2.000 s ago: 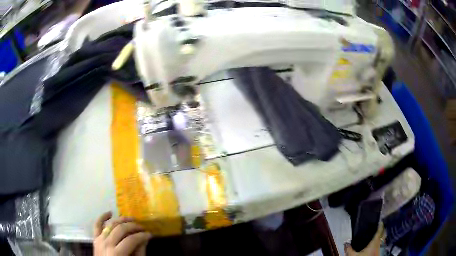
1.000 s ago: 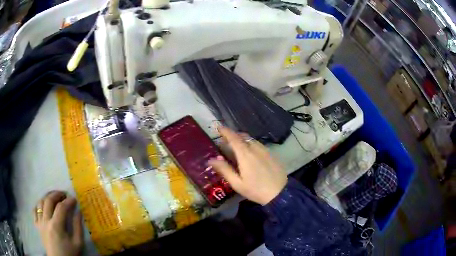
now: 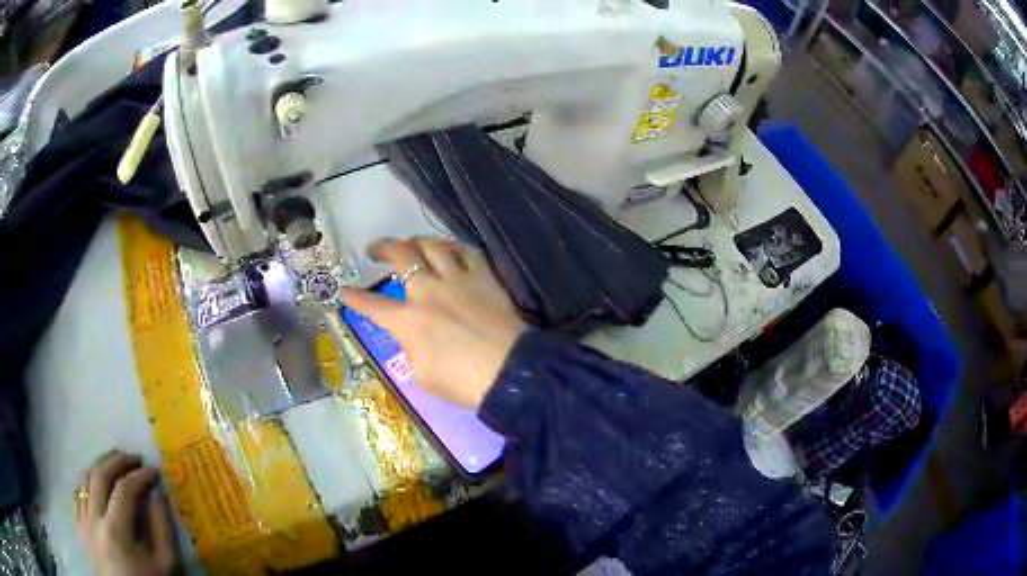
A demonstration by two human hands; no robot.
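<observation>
A smartphone (image 3: 456, 433) with a lit blue and pink screen lies on the worn white table just right of the needle plate (image 3: 265, 358). My right hand (image 3: 434, 315) is over the phone's upper part, fingers bent and apart, hiding part of the screen. It does not hold the phone. My left hand (image 3: 126, 518) rests on the table's front left edge with fingers curled, cut off at the bottom, and nothing shows in it. The white sewing machine (image 3: 451, 56) stands behind the phone.
Dark strips with pale lines (image 3: 541, 231) lie fanned under the machine arm. Dark cloth (image 3: 85, 203) lies at left. Yellow tape (image 3: 180, 371) crosses the table front. Checked covers (image 3: 816, 360) and a blue bin (image 3: 890, 304) are at right. A loose thread (image 3: 687, 326) lies near the strips.
The phone was in my right hand off the table and now lies on it. Its screen went from dark red to blue and pink. My right hand has moved left to the phone's upper end.
</observation>
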